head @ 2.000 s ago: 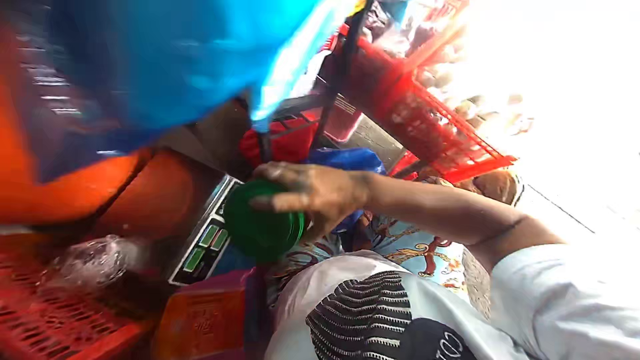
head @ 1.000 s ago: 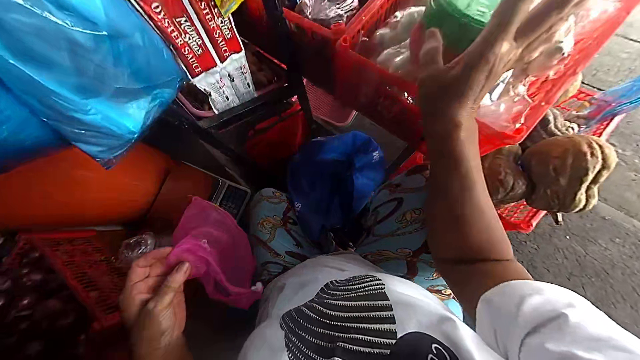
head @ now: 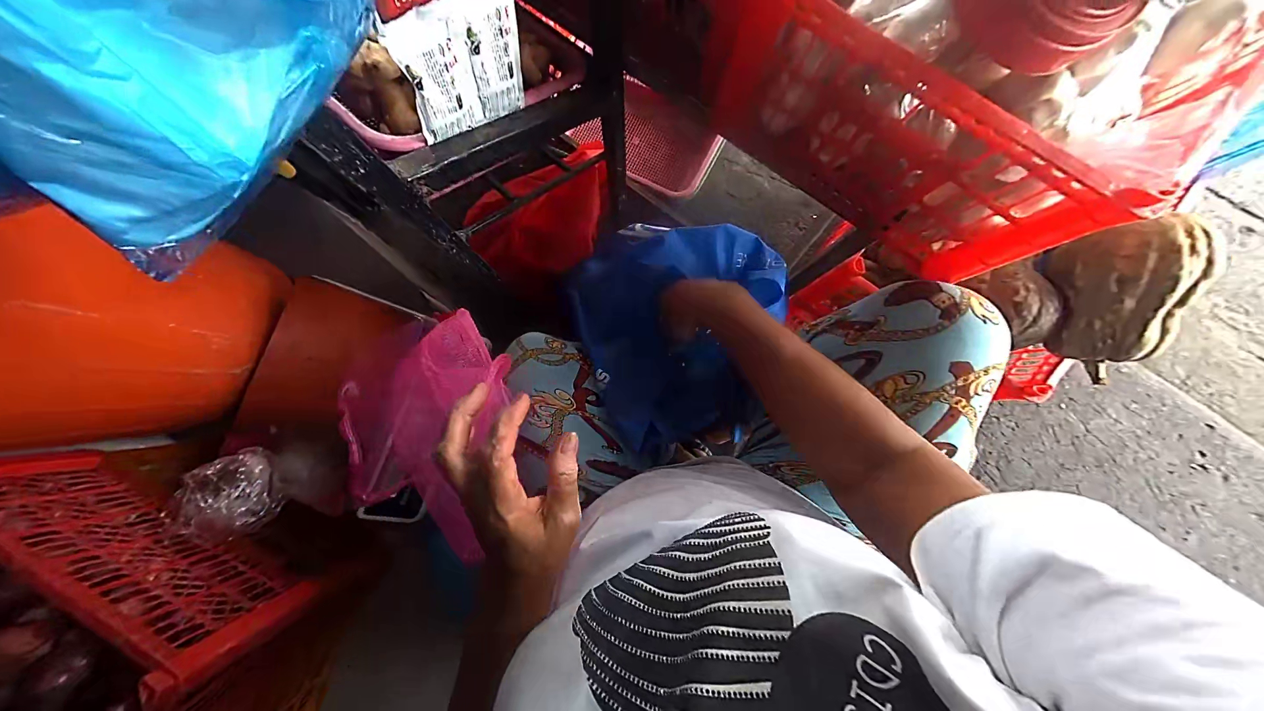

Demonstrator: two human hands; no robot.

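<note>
A blue plastic bag (head: 642, 346) sits between my knees, and my right hand (head: 696, 306) reaches into its mouth, the fingers hidden in shadow. My left hand (head: 518, 474) is raised beside my belly, its fingers apart and curved. Against or just behind those fingers hangs a pink mesh bag (head: 430, 415); whether they touch it I cannot tell.
Upper right stands a red plastic crate (head: 987, 148) with wrapped goods. A black metal rack (head: 494, 138) holds a pink basket (head: 395, 141). At left are a light-blue plastic bag (head: 168, 109), an orange container (head: 128, 326) and a red crate (head: 148, 563).
My right hand has moved from above the red crate, where it was at a green round object, down into the blue bag. My left hand has come off its grip on the pink mesh bag.
</note>
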